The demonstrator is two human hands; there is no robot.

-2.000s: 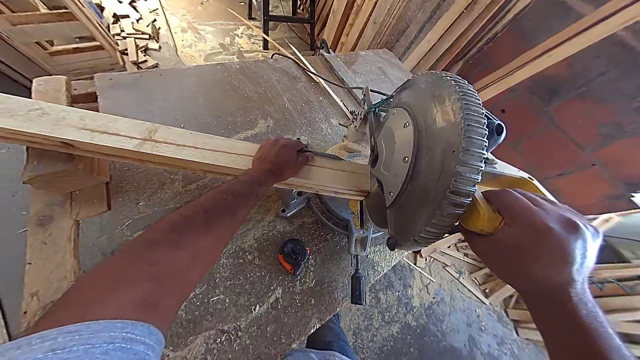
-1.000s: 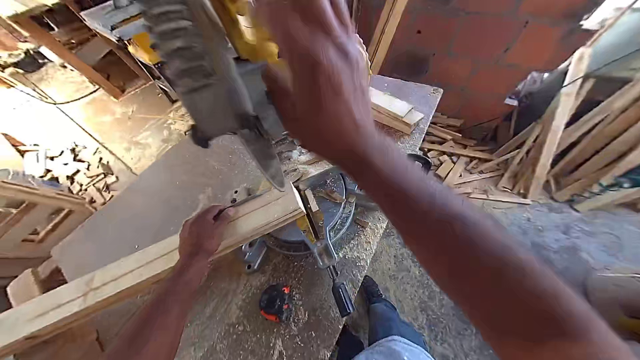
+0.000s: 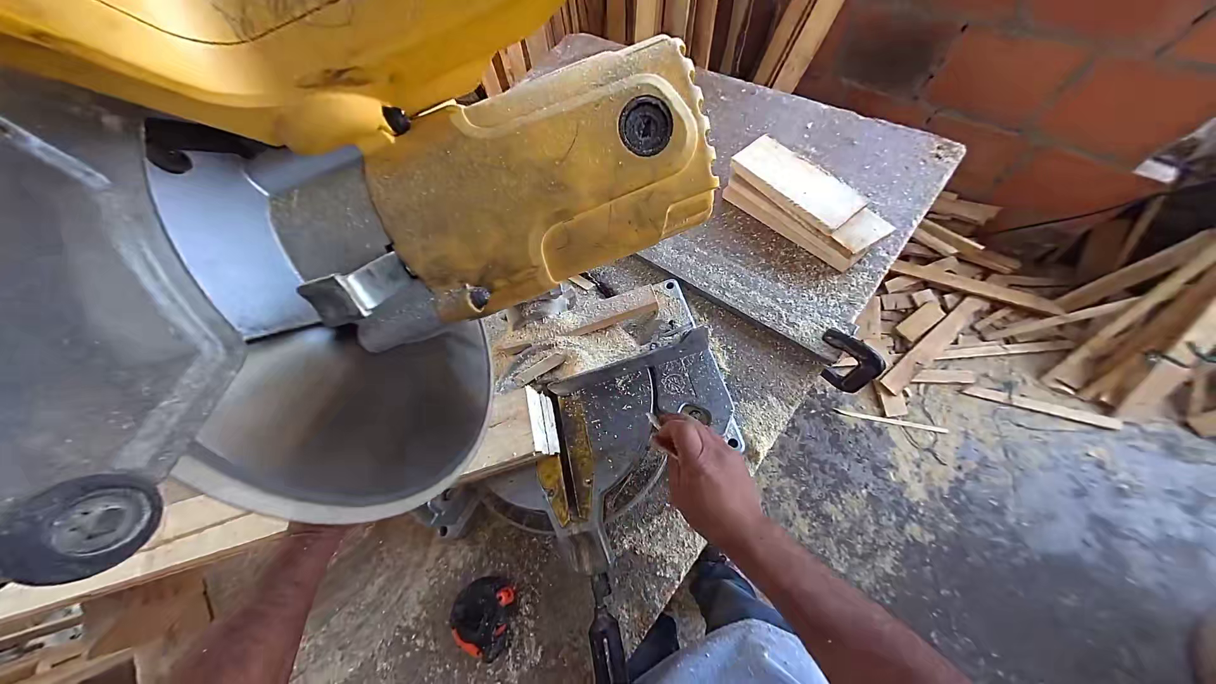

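Observation:
The raised head of a yellow miter saw (image 3: pixel 541 180) fills the upper left, its round blade (image 3: pixel 361 418) tilted toward me. Under it, long wooden boards (image 3: pixel 204 541) lie across the saw table, their cut ends near the slot. My left hand (image 3: pixel 318 541) is mostly hidden behind the blade, by the boards; its fingers do not show. My right hand (image 3: pixel 703 465) is over the right side of the metal saw base (image 3: pixel 617 418), fingers pinched on a small wood offcut (image 3: pixel 657 424). Sawdust and scraps (image 3: pixel 570 347) lie behind the fence.
A black and orange tape measure (image 3: pixel 483 617) lies on the bench near me. Short cut boards (image 3: pixel 803 199) are stacked on the bench at the back right, with a black clamp (image 3: pixel 852 361) at its edge. Offcuts (image 3: pixel 936 342) are heaped on the floor to the right, by a brick wall.
My right hand has let go of the saw handle and come down to the right side of the saw base. The saw head, low two seconds ago, is up. The view has swung strongly.

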